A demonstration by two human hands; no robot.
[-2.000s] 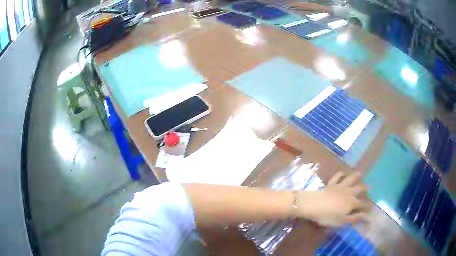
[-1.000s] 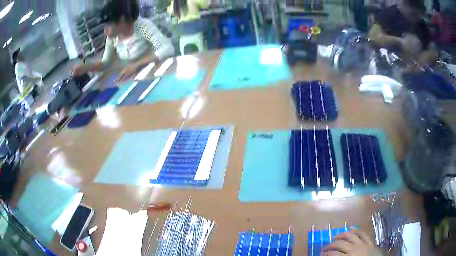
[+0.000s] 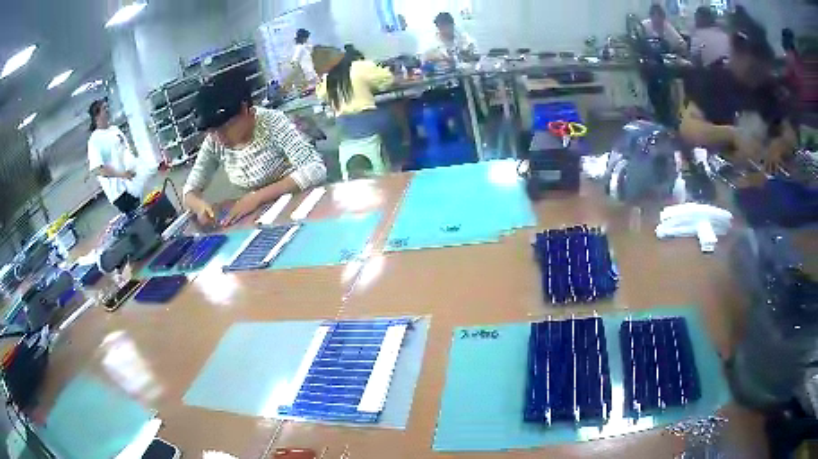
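Neither of my hands is in the picture. Nearest in front, a blue panel stack [image 3: 345, 372] with silver lines and two white strips lies on a pale board [image 3: 247, 363]. To its right, a green-blue sheet [image 3: 475, 394] with handwriting at its corner holds two dark navy cell stacks, a wider one [image 3: 565, 369] and a narrower one [image 3: 659, 363]. A third navy stack [image 3: 576, 263] lies beyond the sheet. A small brown-red piece [image 3: 294, 453] is cut off by the lower edge.
A seated person [image 3: 251, 157] works across the table at a panel [image 3: 262, 246]. A large green-blue sheet [image 3: 462, 206] lies at the far edge. At right are a dark box [image 3: 552, 170], a white item [image 3: 693, 222] and a blurred grey round body [image 3: 771, 314]. More people are behind.
The view has tilted up and shows more of the room. The hand seen at the lower edge, the blue panels and the silver ribbon bundle have left the picture, and the phone is mostly cut off.
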